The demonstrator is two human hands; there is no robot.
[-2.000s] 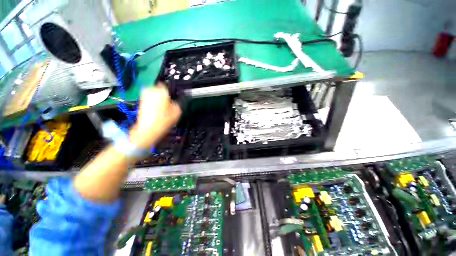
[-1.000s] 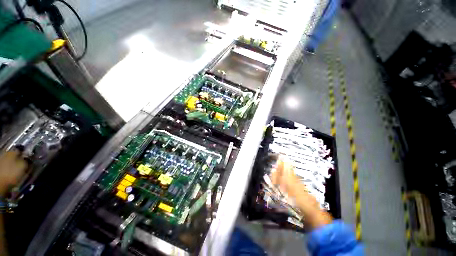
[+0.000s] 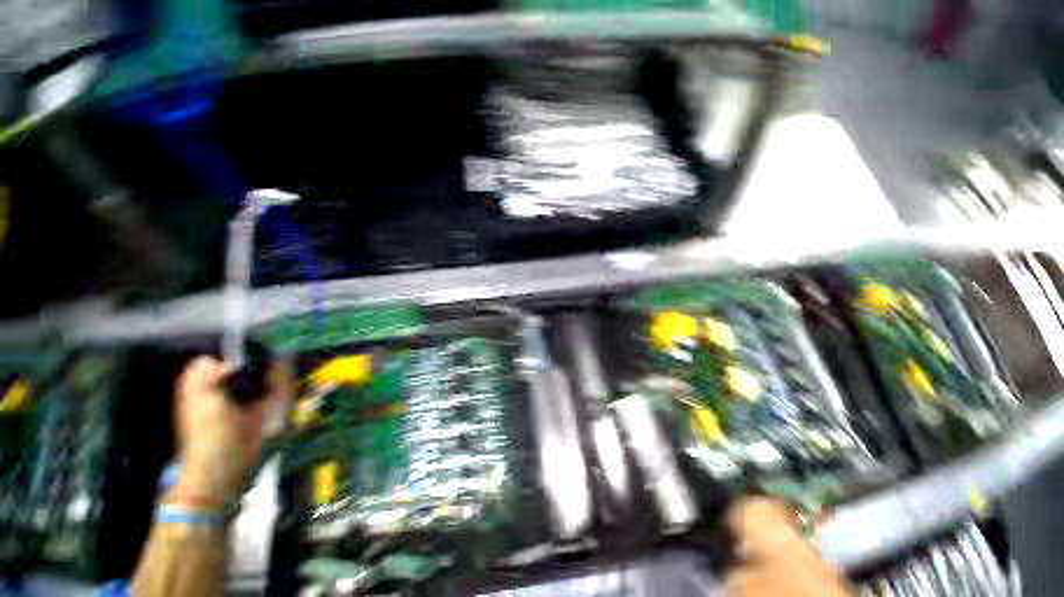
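Note:
The picture is blurred. My left hand (image 3: 219,426) is at the lower left, holding a long silver metal strip (image 3: 239,274) upright, its bent end at the top. Black coverings show on the fingertips. A green circuit board (image 3: 449,426) with yellow blocks lies in a black carrier just right of this hand. My right hand (image 3: 779,550) is at the bottom right, cut off by the edge, below a second board (image 3: 747,379). Its fingertips are dark and blurred; I cannot tell whether it holds the silver strip (image 3: 653,461) near them.
A conveyor rail (image 3: 513,280) runs behind the boards. Beyond it, a black bin holds heaped silver strips (image 3: 595,157) under a shelf (image 3: 525,26). Another board (image 3: 928,344) is at the right and one (image 3: 53,432) at the left. More strips (image 3: 951,571) lie beyond the near rail (image 3: 957,490).
The view has swung back left to the boards. My left hand has come from the bin behind the line and now holds a strip. My right hand has left the strips heaped beyond the near rail.

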